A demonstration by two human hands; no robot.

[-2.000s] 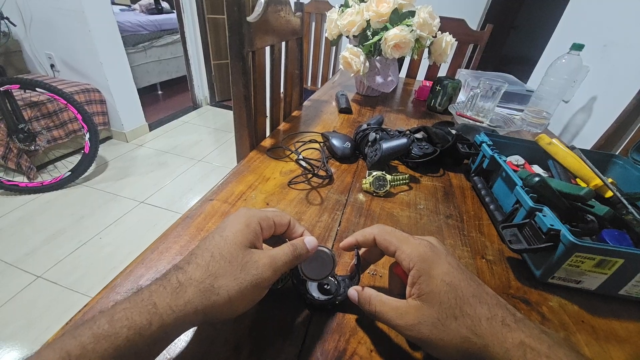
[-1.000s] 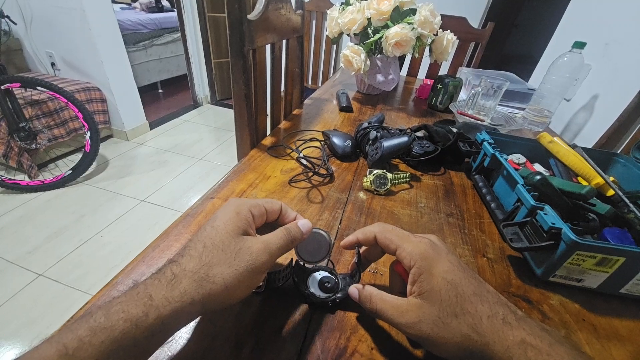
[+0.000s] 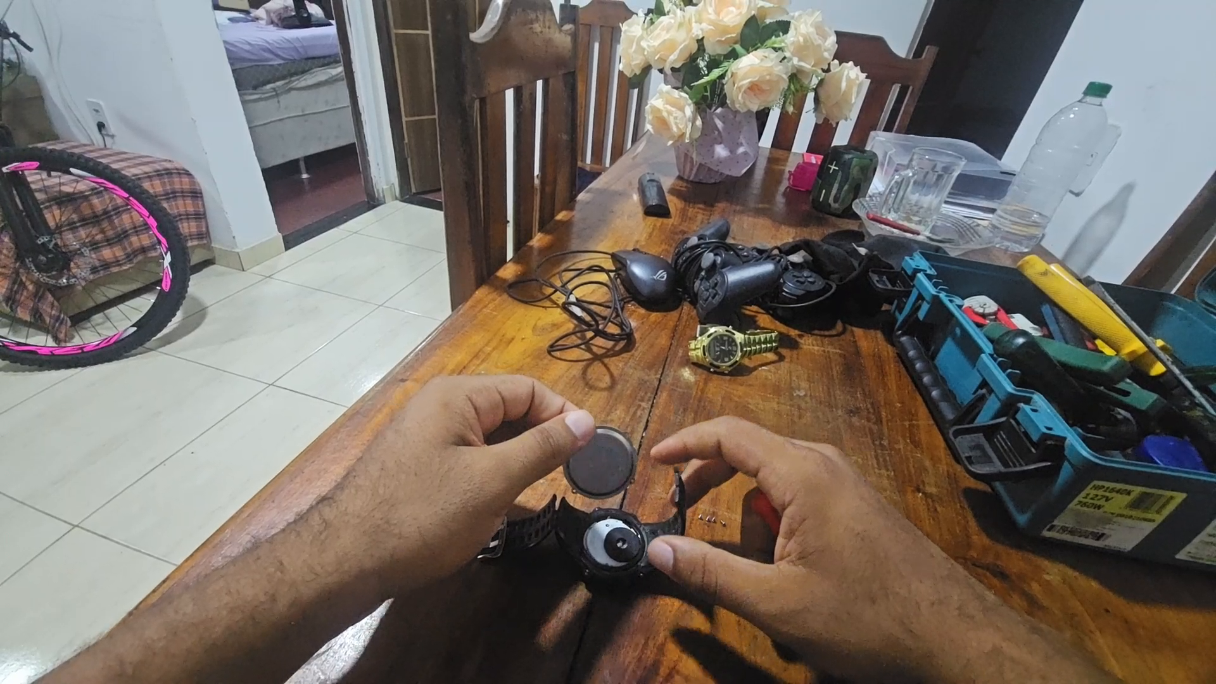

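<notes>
A round dark watch back cover [image 3: 600, 463] is pinched at its upper left edge between the thumb and forefinger of my left hand [image 3: 494, 456]. Just below it, a black wristwatch [image 3: 613, 546] lies with its case opened, showing a white part and a black round piece inside. My right hand [image 3: 769, 522] holds the watch's right side, its thumb on the case and fingers behind the raised strap. A red-handled tool [image 3: 765, 511] shows partly under my right hand. Several tiny screws [image 3: 712, 521] lie on the wood between the strap and that hand.
On the wooden table [image 3: 456, 380] are a gold-coloured wristwatch [image 3: 722, 349], a computer mouse [image 3: 648, 278] with coiled cable and a game controller [image 3: 731, 285]. A teal toolbox [image 3: 1035, 456] stands at right. Farther back are a flower vase [image 3: 717, 147] and a plastic bottle [image 3: 1054, 161].
The round cover was low over the watch case two seconds ago; my left hand has lifted it away, and the inside of the case now shows more. My right hand has stayed at the watch.
</notes>
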